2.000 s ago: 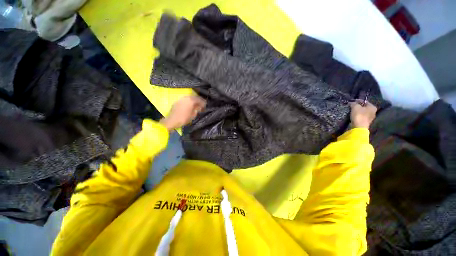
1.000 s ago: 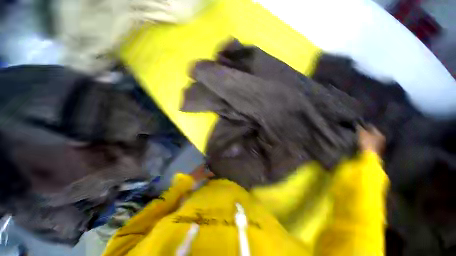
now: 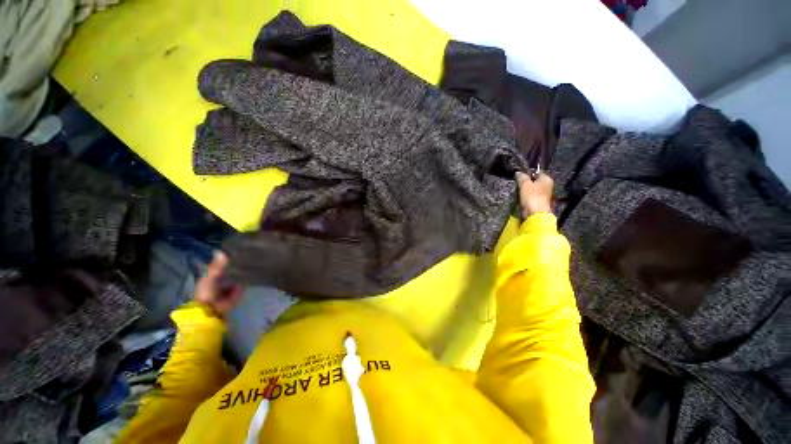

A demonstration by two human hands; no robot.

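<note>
A speckled grey-brown tweed jacket (image 3: 373,130) lies spread on the yellow table (image 3: 156,43), its sleeves pointing to the upper left. Smooth dark brown lining shows in a fold near its lower left. My left hand (image 3: 218,284) is at the jacket's lower left end, which sticks out past the table edge; the fingers look closed on the cloth, slightly blurred. My right hand (image 3: 535,191) pinches the jacket's right edge. A small metallic glint shows at the right fingertips; I cannot tell what it is.
More tweed jackets with a dark brown patch (image 3: 672,251) are heaped at the right. Another tweed pile (image 3: 61,225) lies at the left over other clothes. A cream cloth (image 3: 30,52) is at the upper left. The white curved edge (image 3: 564,52) runs behind the table.
My left hand has moved down and left, drawing the jacket's lower end out to the left. My right hand still holds the right edge. The view has shifted.
</note>
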